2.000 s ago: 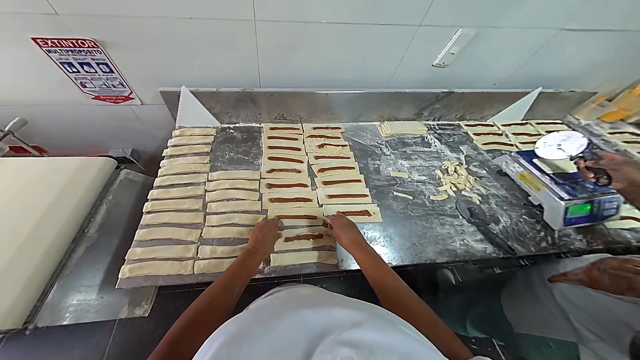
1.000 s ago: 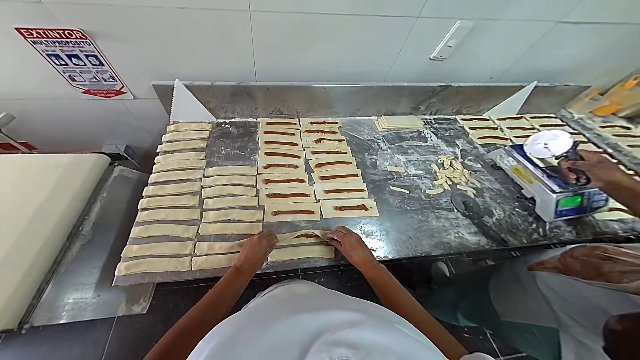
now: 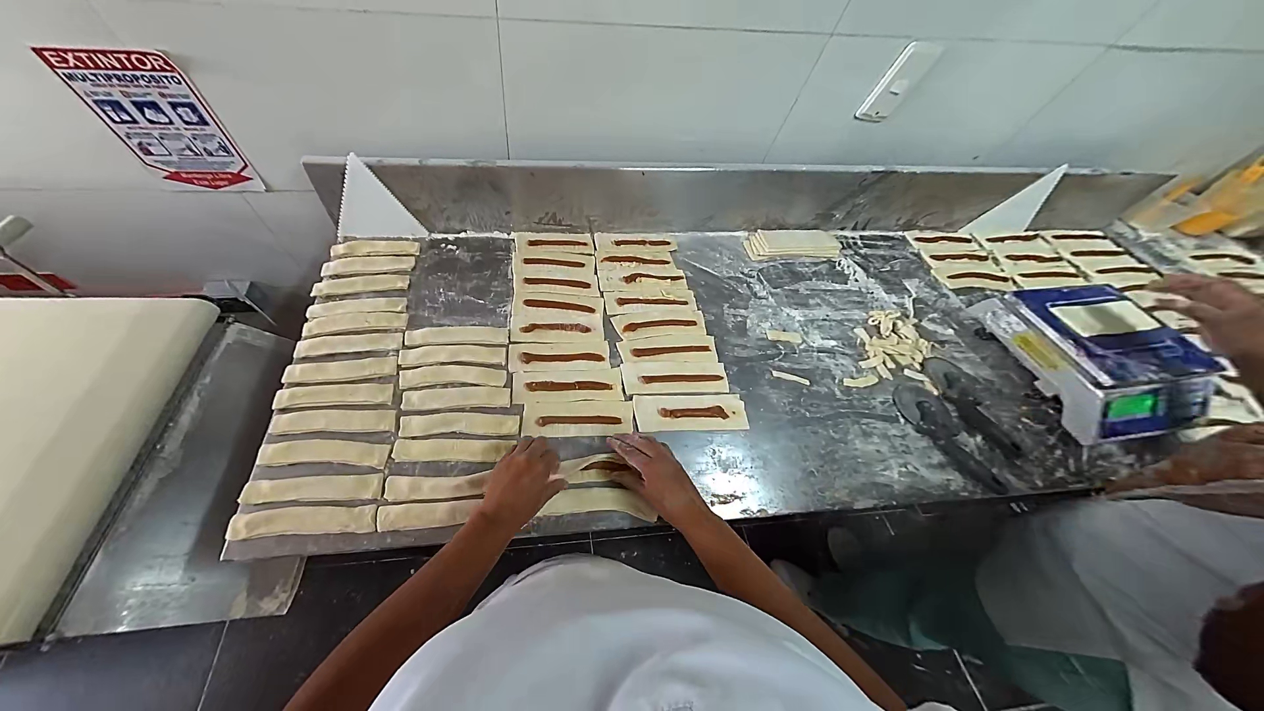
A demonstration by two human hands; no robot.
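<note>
My left hand (image 3: pixel 523 482) and my right hand (image 3: pixel 659 476) press on the two ends of a partly folded dough strip (image 3: pixel 590 468) with brown filling showing near its right end. Just below it lies a closed dough roll (image 3: pixel 598 502). Flat dough rectangles, each with a line of brown filling (image 3: pixel 579 421), run in two columns behind my hands. To the left, two columns of closed dough rolls (image 3: pixel 326 423) cover the steel table (image 3: pixel 790 464). My fingertips partly hide the strip between them.
Dough scraps (image 3: pixel 891 344), a stack of plain dough sheets (image 3: pixel 792 244) and roller cutters (image 3: pixel 926 410) lie to the right. A co-worker's hand (image 3: pixel 1220 301) is beside a digital scale (image 3: pixel 1106 341) bearing a dough piece. More filled rectangles lie beyond; a dough-covered surface (image 3: pixel 89 425) stands left.
The strip lay flat with its filling exposed, then its edge was lifted, and now it is partly folded over. The co-worker's hand has moved off the scale, where a dough piece now shows.
</note>
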